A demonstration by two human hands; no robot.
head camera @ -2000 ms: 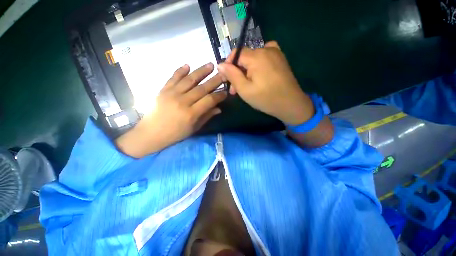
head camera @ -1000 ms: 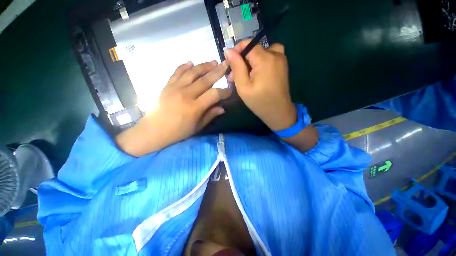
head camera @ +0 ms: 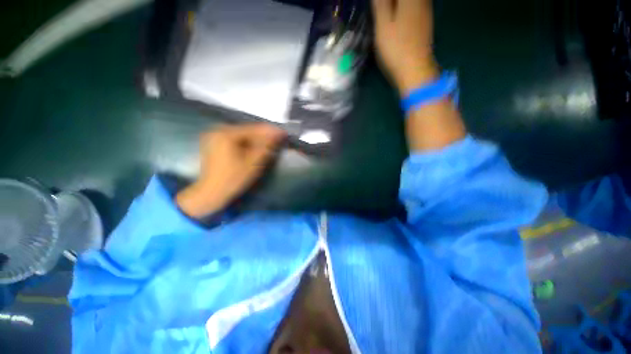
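Observation:
The opened tablet unit [head camera: 232, 110] lies on the dark-green bench, its far side cut off by the top edge. Its bright silver panel [head camera: 245, 55] is bare, with the circuit board [head camera: 325, 83] and a green patch [head camera: 346, 63] to the right. The view is blurred. My left hand [head camera: 235, 162] is at the unit's near edge, fingers curled; whether it grips the edge is unclear. My right hand [head camera: 405, 38] is beyond the unit's right edge, partly cut off by the top edge; its fingers and anything in them are hidden. The black stick is not clearly visible.
A white fan [head camera: 28, 231] stands at the left. A white strip [head camera: 76, 28] crosses the bench at the upper left. A dark box [head camera: 612, 62] is at the upper right. A blue sleeve [head camera: 595, 204] of another person and blue stools [head camera: 588, 328] are at the right.
My left hand has left the silver panel and moved to the near edge. My right hand has moved up and right, off the board. The unit appears shifted and turned in view.

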